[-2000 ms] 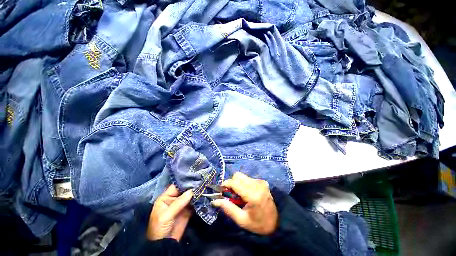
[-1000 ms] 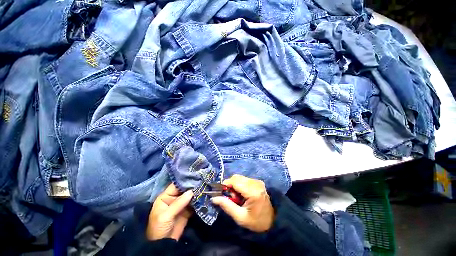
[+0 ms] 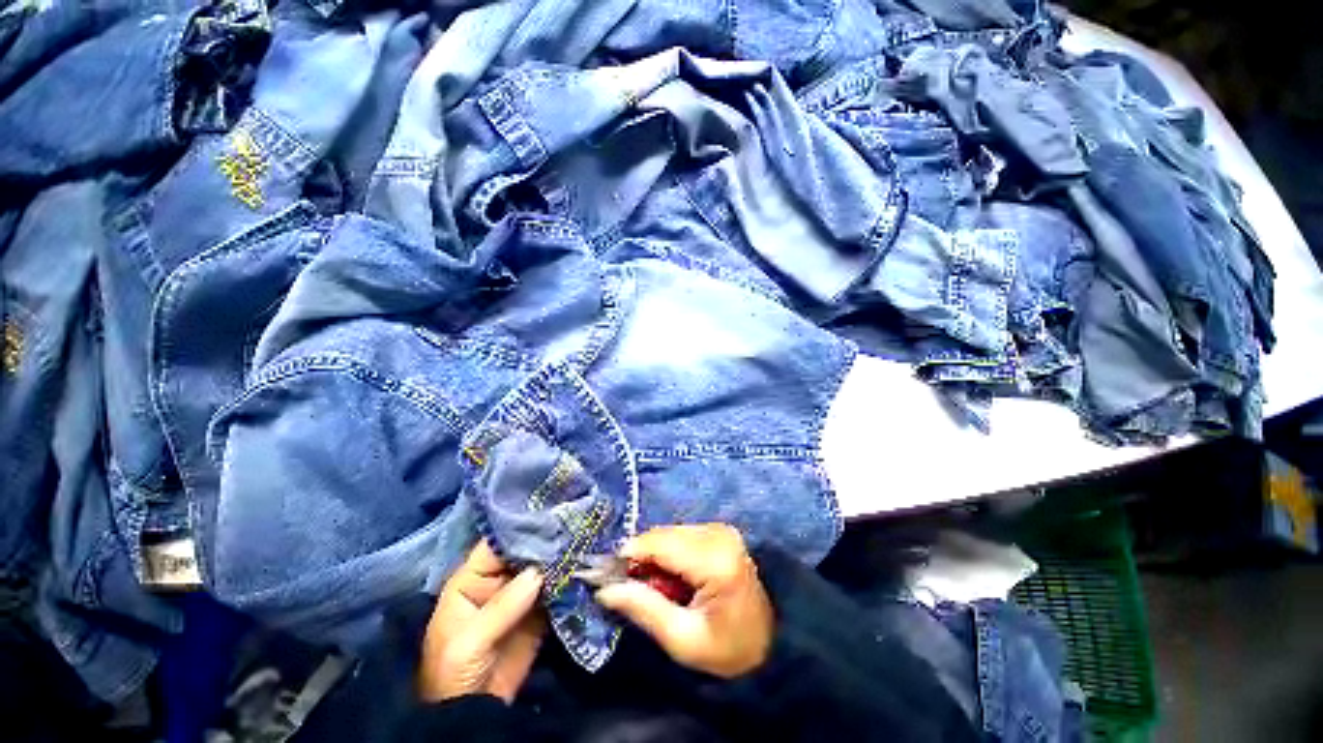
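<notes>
A blue denim garment [image 3: 377,479] lies over the table's near edge. Its stitched end piece [image 3: 530,486], with yellow-gold thread showing on it, lies between my hands. My left hand [image 3: 482,624] pinches this piece from the left with thumb and fingers. My right hand [image 3: 699,598] is closed around small red-handled snips [image 3: 660,581], mostly hidden in the fingers. The short metal blades lie against the yellow stitching, and their tips are too blurred to tell whether they are open or closed.
A large heap of denim garments [image 3: 784,174] covers the white, curved table [image 3: 943,462]. Yellow embroidery [image 3: 241,171] and a whitish label [image 3: 170,562] show at the left. Below the table at the right are a green lattice crate [image 3: 1088,624] and a pale crumpled cloth [image 3: 965,569].
My right hand and the snips have moved slightly left and closer to my left hand. The stitched piece has shifted slightly left, and its lower tip hangs a little lower. My left hand keeps its pinch.
</notes>
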